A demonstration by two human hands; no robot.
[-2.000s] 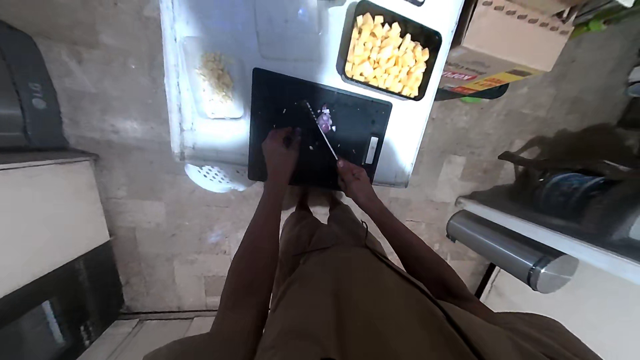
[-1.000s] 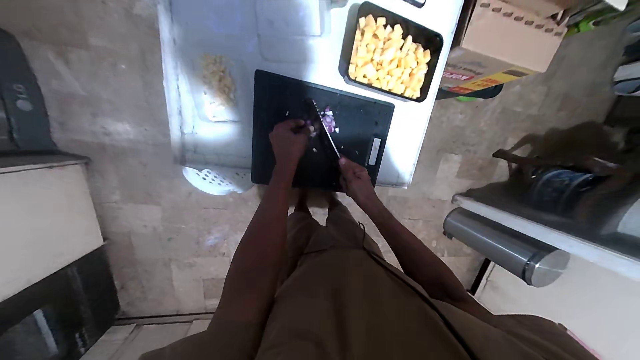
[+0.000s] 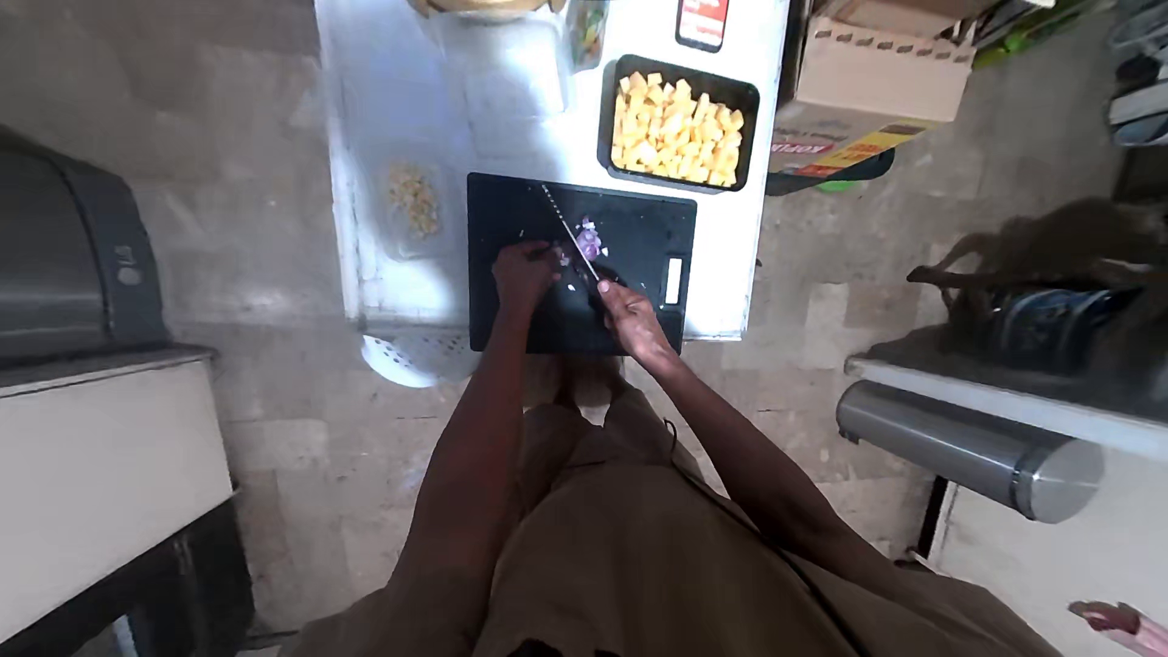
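A knife [image 3: 571, 234] lies across the middle of the black cutting board [image 3: 671, 219], its handle in my right hand [image 3: 636, 319]. Just right of the blade sits a small heap of chopped purple onion [image 3: 589, 241]. My left hand [image 3: 526, 276] is left of the blade with its fingertips bent around a small piece that is mostly hidden, likely onion. White bits are scattered over the board. Behind the board's right half stands a black tray of orange cubes [image 3: 677, 133]. A clear container with pale chopped pieces [image 3: 414, 201] is at the left.
A phone [image 3: 703, 22] and a clear lidded container [image 3: 516, 68] are on the white table [image 3: 721, 306]. A cardboard box [image 3: 881, 73] stands beyond its right edge. A white perforated basket [image 3: 406, 358] is below the front left edge. A steel cylinder [image 3: 967, 447] is at the right.
Between the earlier frames and now, the left hand has moved a little on the board beside the blade. The right hand has kept hold of the knife.
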